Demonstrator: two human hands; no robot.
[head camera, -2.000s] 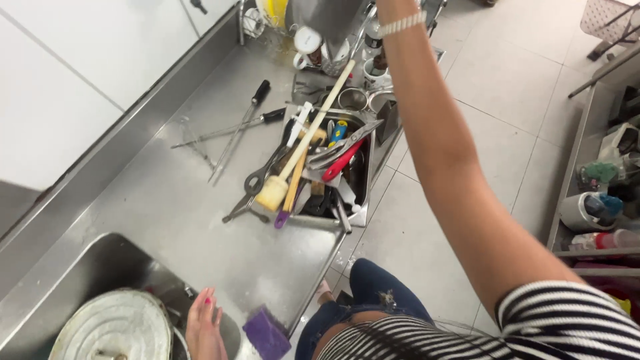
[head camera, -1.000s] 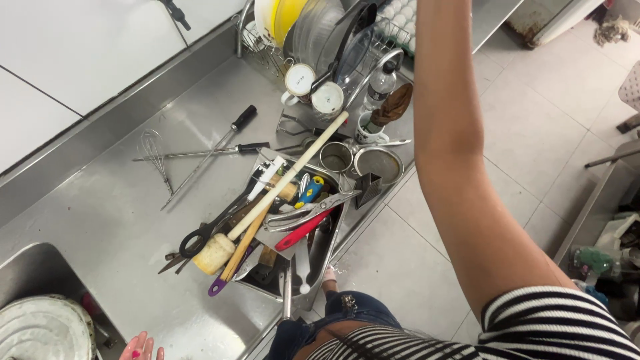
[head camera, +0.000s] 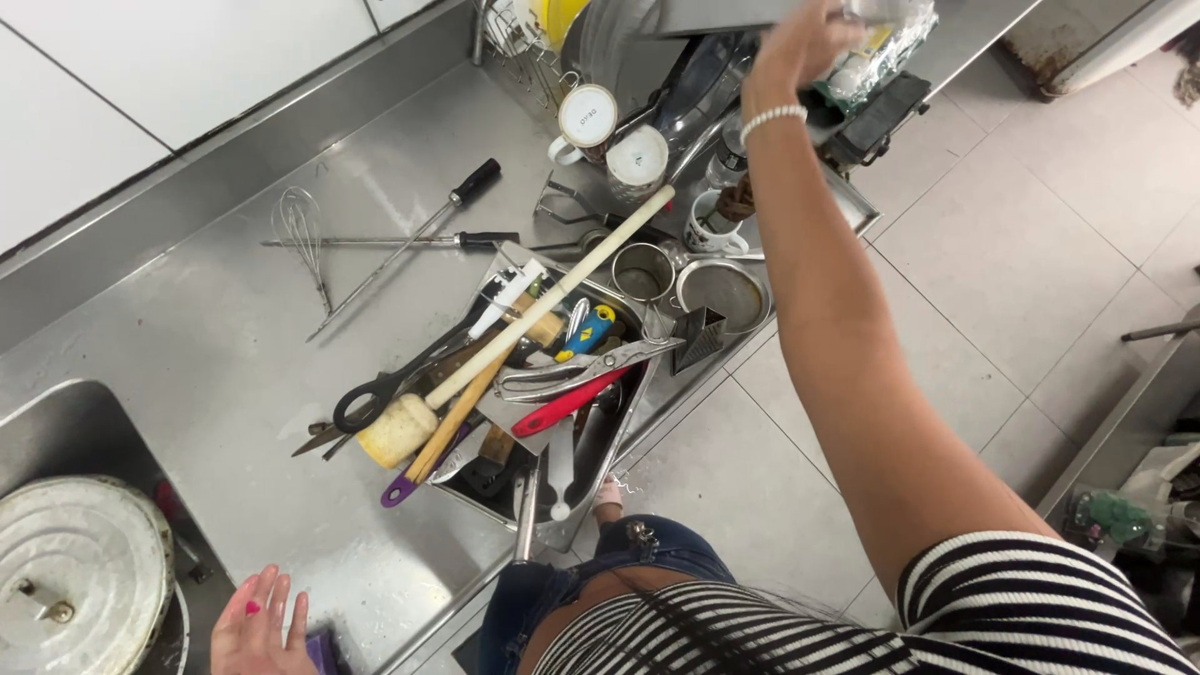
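Observation:
My right hand (head camera: 811, 47) reaches over the dish rack at the top and grips a flat grey metal tray or pan (head camera: 717, 14), blurred and partly out of view. At the bottom left my left hand (head camera: 262, 623) is spread with nothing in it, beside the sink edge and a purple sponge (head camera: 322, 652). Between them, a metal tray of utensils (head camera: 614, 450) holds scissors (head camera: 370, 403), a red-handled tool (head camera: 569, 401) and metal tongs. A long pale-handled brush or mallet (head camera: 398, 429) lies across it.
A lidded pot (head camera: 80, 572) sits in the sink. A whisk (head camera: 305, 230) and two black-handled rods (head camera: 403, 246) lie on the steel counter. Upturned mugs (head camera: 588, 116), a strainer (head camera: 722, 292) and a metal cup (head camera: 643, 272) stand near the rack. Shelving (head camera: 1125, 422) is at the right.
The view has shifted toward the rack. My right hand, out of view one second ago, now shows over the rack with the grey metal piece. My left hand remains low at the left.

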